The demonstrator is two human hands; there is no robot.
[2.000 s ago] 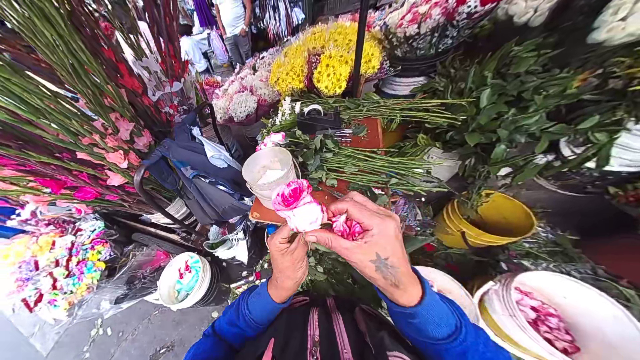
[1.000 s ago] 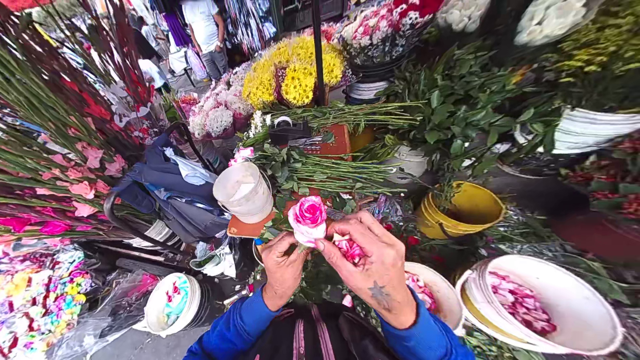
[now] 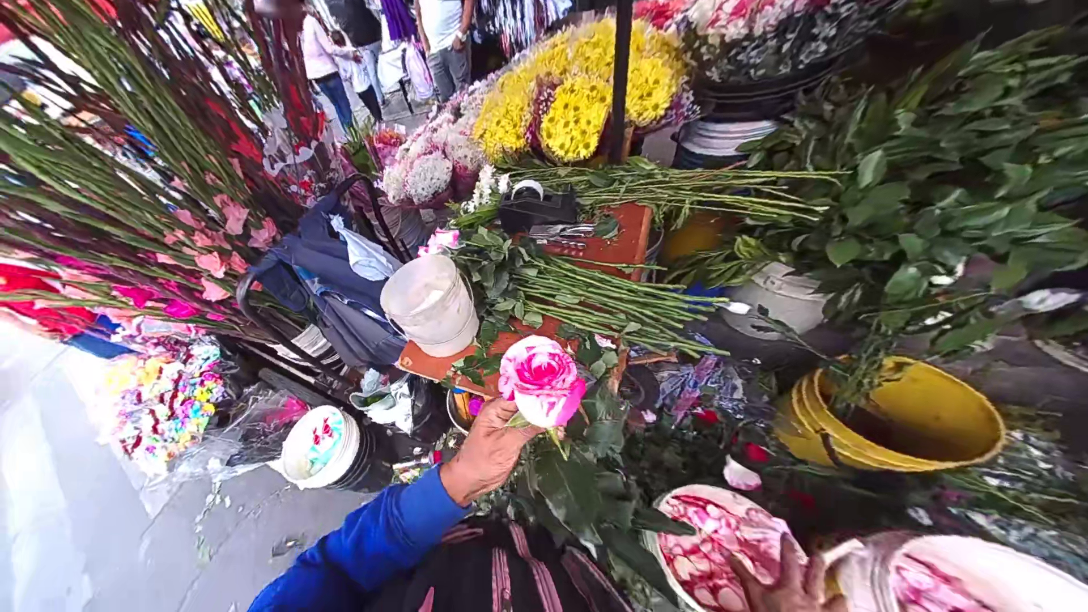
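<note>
A pink and white rose (image 3: 542, 381) stands upright at the centre, held just below its bloom by my left hand (image 3: 491, 449). Its green leaves hang beneath the bloom. At the lower right, my right hand (image 3: 786, 582) is over a white bucket of pink and white petals (image 3: 710, 544), with its fingers spread; the frame edge cuts off part of it. Beyond the rose, a bunch of green stems (image 3: 603, 302) lies across a reddish-brown table (image 3: 627, 238), next to a whitish plastic bucket (image 3: 432, 306). A tape dispenser (image 3: 535, 208) sits behind the stems.
Yellow nested buckets (image 3: 901, 416) stand at right, and another petal bucket (image 3: 977, 578) at lower right. Tall gladiolus stems (image 3: 170, 170) and a dark blue bag (image 3: 336, 280) are at left. Yellow flowers (image 3: 578, 93) and some people (image 3: 442, 38) are farther back.
My right hand has left the rose and moved down to the right, over the petal bucket. The loose petals it held near the rose are no longer seen there. My left hand still holds the rose.
</note>
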